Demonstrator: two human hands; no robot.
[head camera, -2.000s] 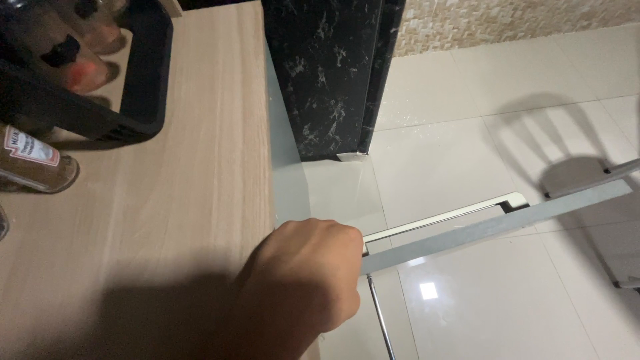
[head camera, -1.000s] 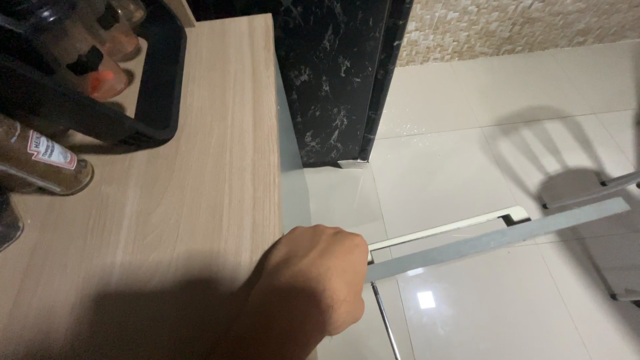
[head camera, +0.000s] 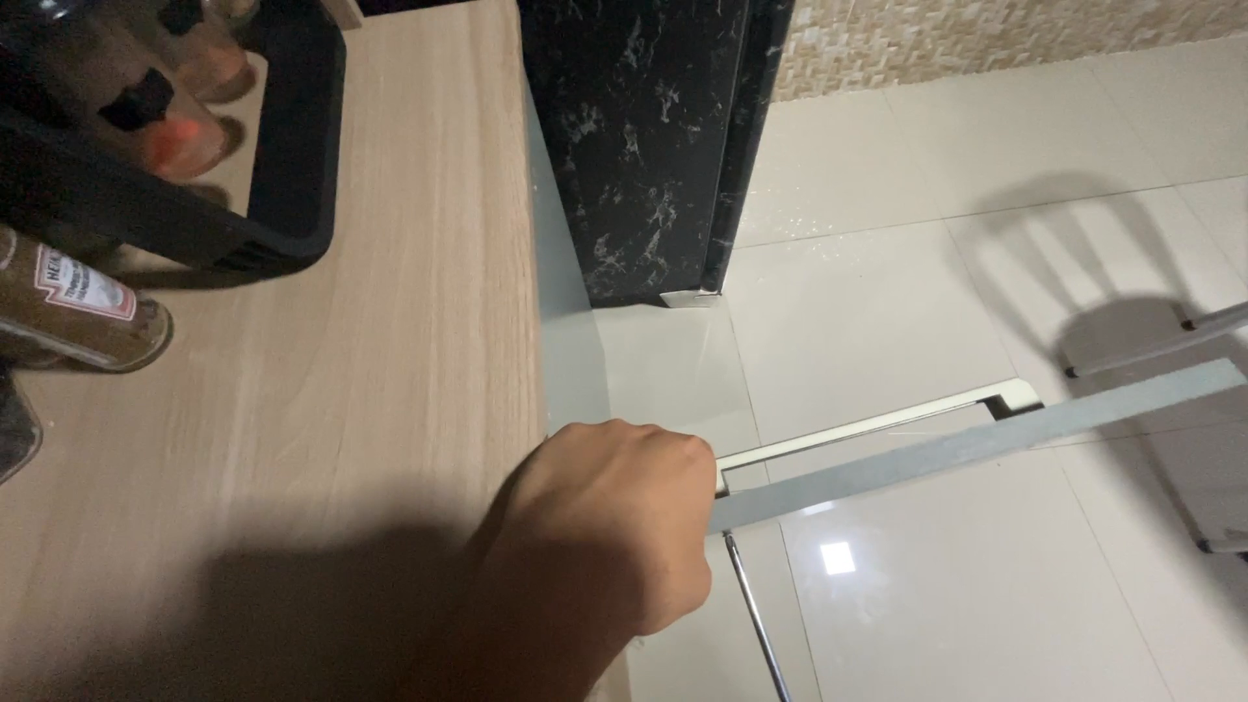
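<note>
My left hand (head camera: 624, 517) is closed in a fist at the right edge of a light wood countertop (head camera: 439, 244). Its knuckles face up, and its fingertips are hidden underneath. The narrow grey edge of an open door panel (head camera: 975, 444) runs from the fist toward the right, and the hand is shut on its near end. Along the panel's far side is a pale bar handle (head camera: 868, 426). A thin metal rod (head camera: 756, 619) slants down from just below the panel beside the fist. My right hand is out of view.
A black tray (head camera: 302, 127) holding glass jars (head camera: 185, 141) stands on the countertop, with a labelled Heinz spice jar (head camera: 88, 302) beside it. Beyond are a black marbled panel (head camera: 643, 146), a tiled floor (head camera: 838, 322) and chair legs (head camera: 1131, 351) at right.
</note>
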